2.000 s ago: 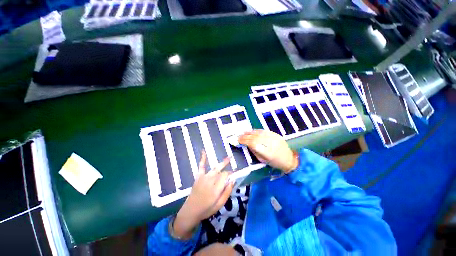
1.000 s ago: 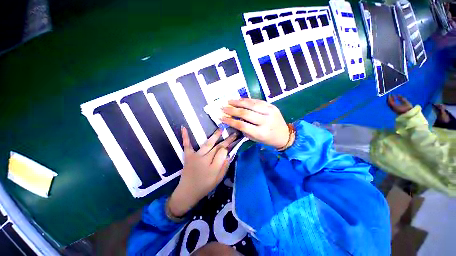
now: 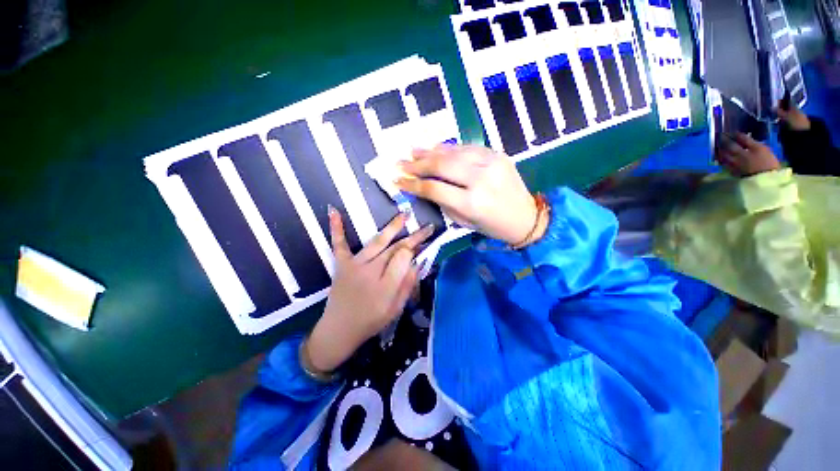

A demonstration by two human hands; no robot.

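Note:
Black die-cut pieces (image 3: 291, 202) lie side by side on a white backing sheet (image 3: 195, 250). My left hand (image 3: 367, 281) rests palm down with fingers spread at the sheet's near edge, its fingertips on the black strips. My right hand (image 3: 470, 189) pinches a small white piece (image 3: 387, 172) over the right-hand strips; whether it is a pad or folded slip is unclear. A printed label with a blue band (image 3: 406, 200) shows between my two hands. More blue shows just above my right hand's knuckles. The right hand covers part of the strips.
A finished sheet with a blue row (image 3: 553, 78) lies to the right, a narrow label sheet (image 3: 668, 64) beyond it. A yellow-and-white piece (image 3: 57, 287) lies at left. Black panels (image 3: 732, 51) lie far right, near another person's hands and yellow-green sleeve (image 3: 764, 221). A sheet stack (image 3: 69, 405) is lower left.
The view has tilted down and closer since the earliest frame. My right hand stays over the right-hand strips with the white piece. Another person's hands have come to the panels at right.

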